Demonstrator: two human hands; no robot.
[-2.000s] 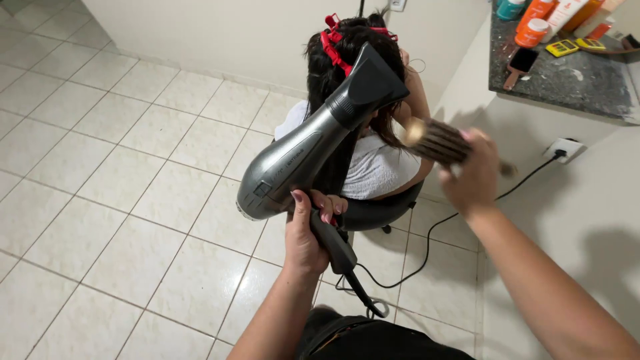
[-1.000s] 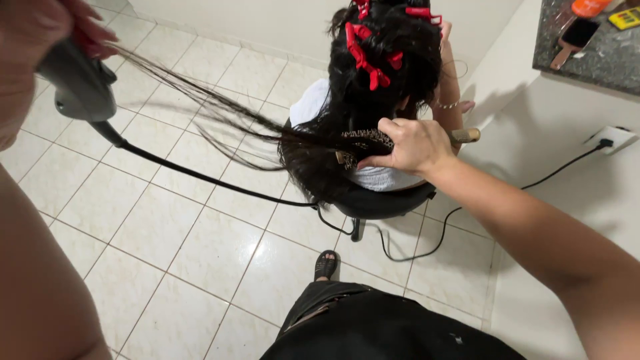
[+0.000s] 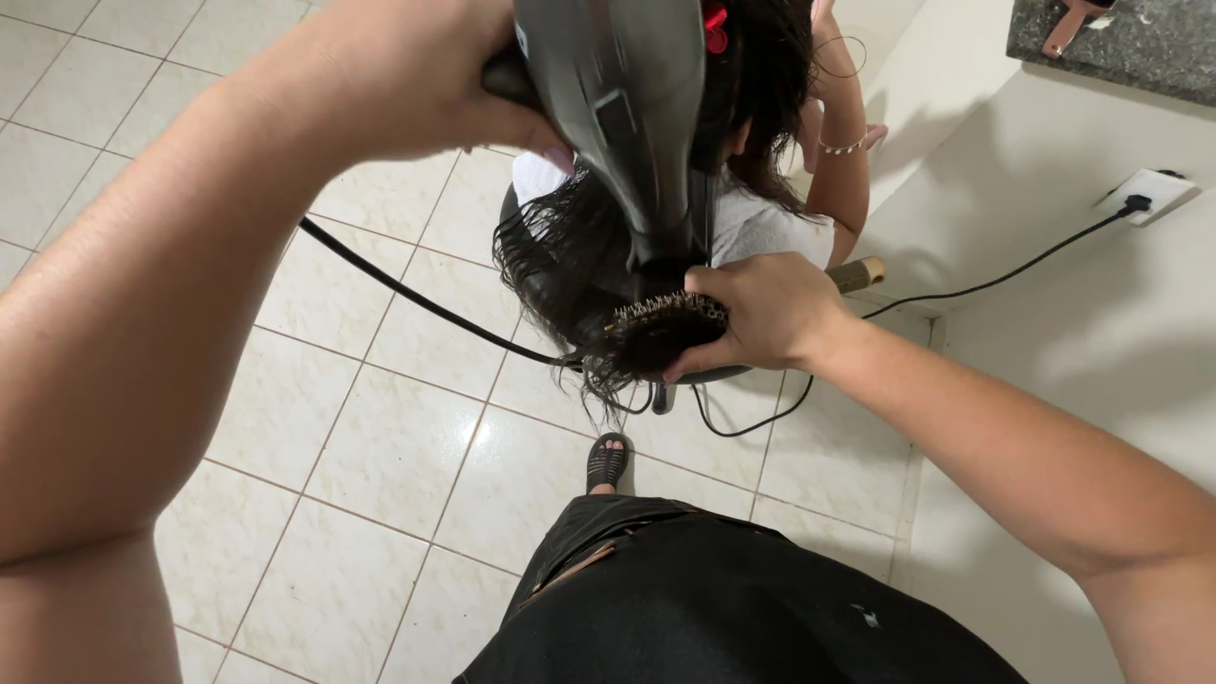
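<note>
My left hand (image 3: 446,85) grips a dark grey hair dryer (image 3: 627,104) by its handle, at the top of the view. The dryer's nozzle points down at a round hairbrush (image 3: 665,309), close above its bristles. My right hand (image 3: 765,309) is closed on the brush, whose pale handle end sticks out to the right. Dark hair (image 3: 570,256) of a seated person lies around the brush, its loose ends hanging to the left and below. A red hair clip (image 3: 715,27) holds hair higher up. A white towel (image 3: 760,223) covers the person's shoulders.
The seated person's raised arm (image 3: 841,180) wears a bracelet. A black cord (image 3: 1035,256) runs from a wall outlet (image 3: 1154,195) toward the floor. A granite counter (image 3: 1121,52) with a pinkish handled item (image 3: 1069,28) juts in at upper right. A sandalled foot (image 3: 608,461) stands on the tiles.
The dryer has come from the upper left to over the brush. The long strand stretched out to the left one second ago now lies about the brush, which my right hand still holds.
</note>
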